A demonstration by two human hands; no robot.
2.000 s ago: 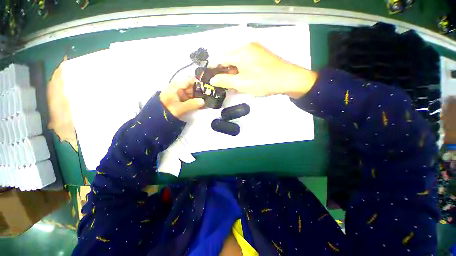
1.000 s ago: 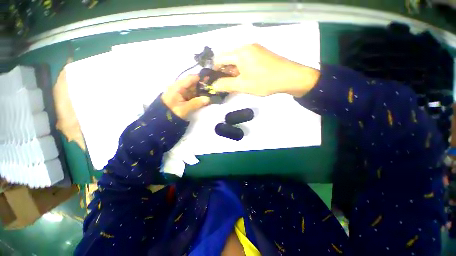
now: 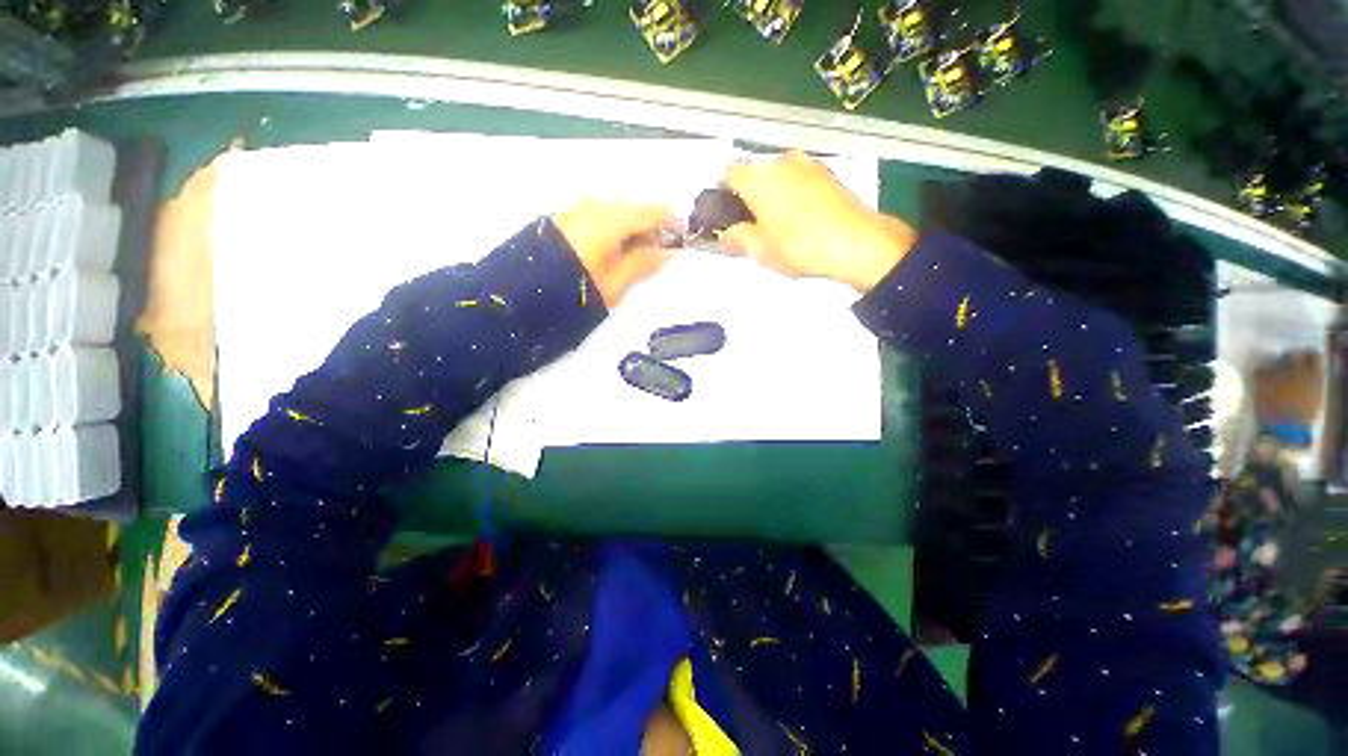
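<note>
My right hand holds a black adapter housing above the upper part of the white work sheet. My left hand is beside it, with its fingertips at small silvery parts at the housing's left side; these are too blurred to tell exactly. Two black oval covers lie on the sheet below the hands: the upper one slants slightly, and the lower one tilts down to the right. The cord is not clearly visible.
Rows of stacked black parts stand at the right, partly under my right sleeve. White ribbed trays stand at the far left. A green conveyor with small circuit boards runs behind a pale rail. A person's patterned sleeve shows at far right.
The view has shifted, showing more of the conveyor. Both hands have moved up and right relative to the oval covers. The yellow-and-silver board seen earlier in the housing is no longer clearly visible.
</note>
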